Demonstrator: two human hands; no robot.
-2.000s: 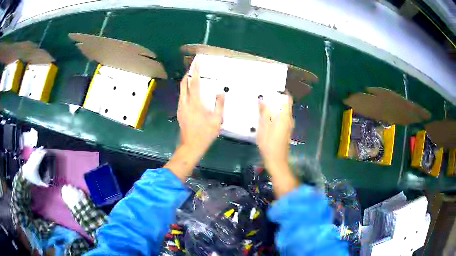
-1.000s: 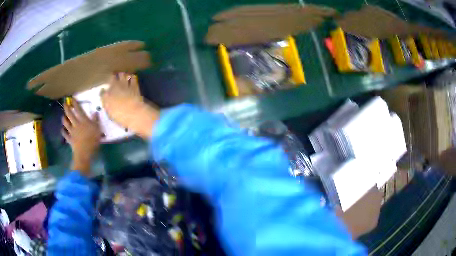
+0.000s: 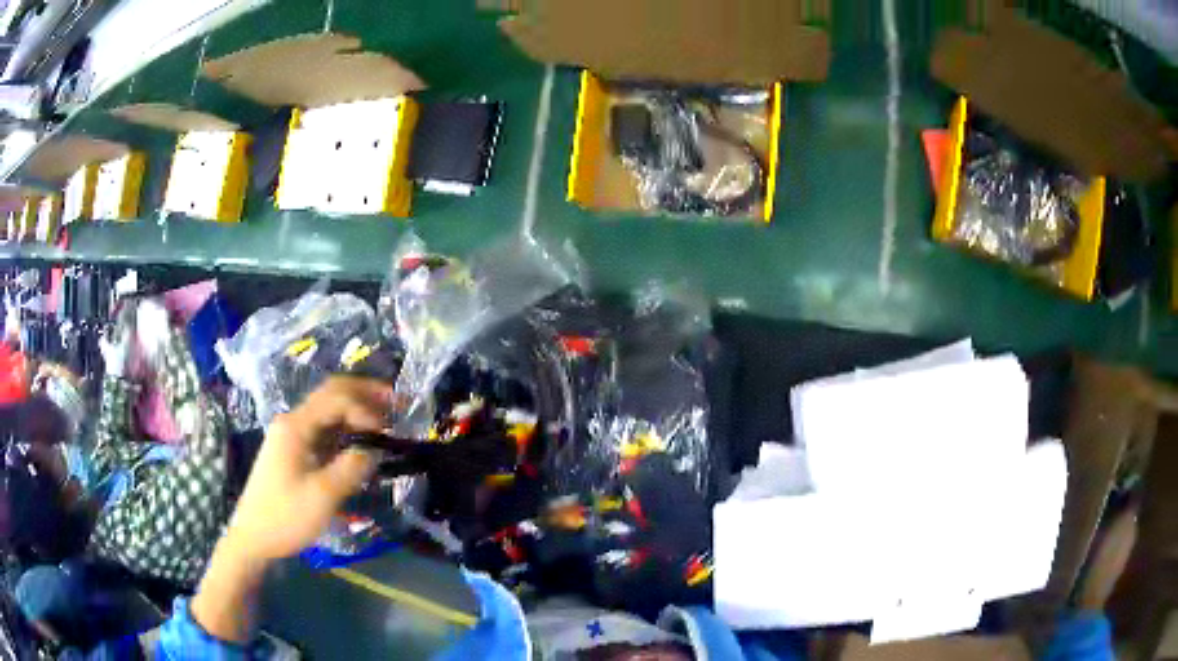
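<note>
My left hand (image 3: 304,471) is at the lower left, its fingers closed on a dark cable bundle (image 3: 446,452) at the left of the heap. Bagged AV cables (image 3: 633,439) with red, yellow and white plug ends are heaped in front of me. My right hand (image 3: 1108,549) is blurred at the lower right beside a brown carton; its fingers cannot be made out. White inserts (image 3: 891,484) lie stacked at right. An open gift box (image 3: 678,149) on the belt shows bagged accessories inside.
Left on the green belt (image 3: 801,265), several gift boxes have white inserts (image 3: 342,155) on top. A flat black box (image 3: 455,142) lies beside one. Another open box (image 3: 1027,200) stands right, beside a red card (image 3: 935,162). A neighbour's checked sleeve (image 3: 162,504) shows at left.
My hands have left the insert-covered box, which now shows farther left without hands. My left hand has come to the cable heap and grips a cable; my right hand has moved to the far right.
</note>
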